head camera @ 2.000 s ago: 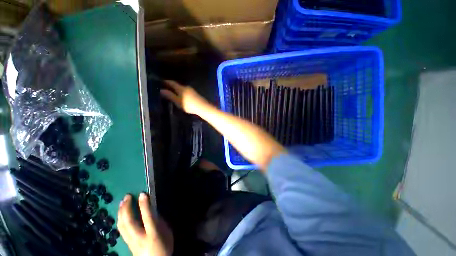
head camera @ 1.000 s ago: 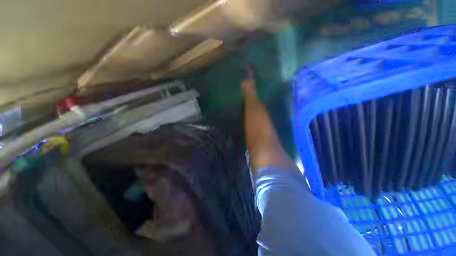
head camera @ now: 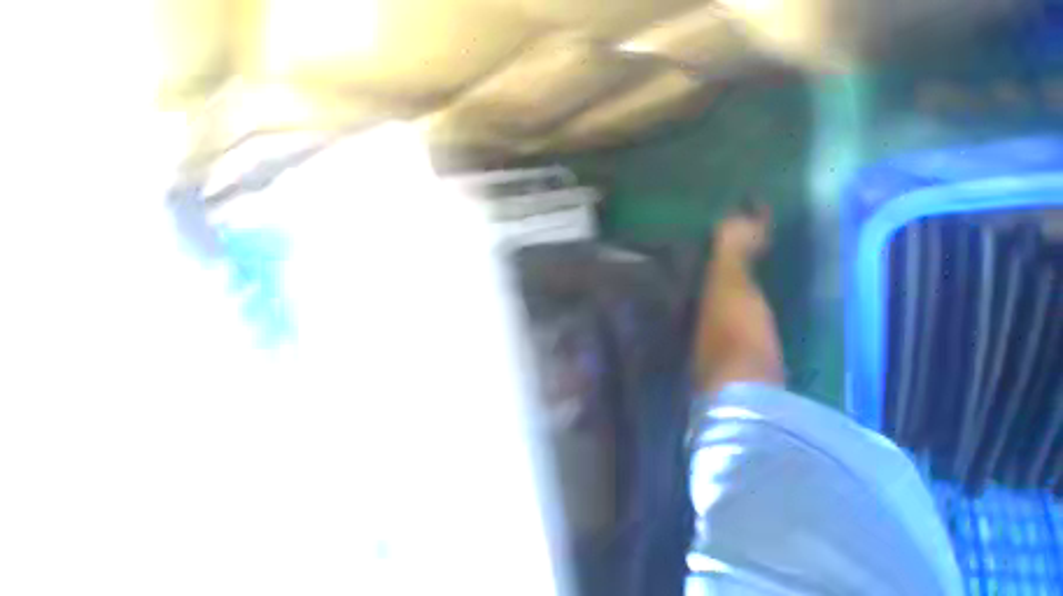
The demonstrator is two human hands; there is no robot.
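Note:
The whole view is blurred by motion. My right hand (head camera: 743, 236) is small and blurred at the end of an outstretched bare forearm in a light blue sleeve, over a dark green surface. Whether it holds anything cannot be told. My left hand is not in view. To the right, a blue plastic crate (head camera: 865, 309) holds black tubes (head camera: 973, 338) standing side by side, cut off by the right edge. The hand is left of the crate and apart from it.
Brown cardboard cartons (head camera: 548, 87) lie across the top. A glaring white area fills the left and hides what is there. A dark, crinkled shape (head camera: 606, 349) lies between the glare and my arm. A pale strip (head camera: 548, 221) lies above it.
The view has swung away from the bench, black caps and clear bag, and my left hand has left the picture. My right arm and the crate now sit further right. Glare has spread on the left.

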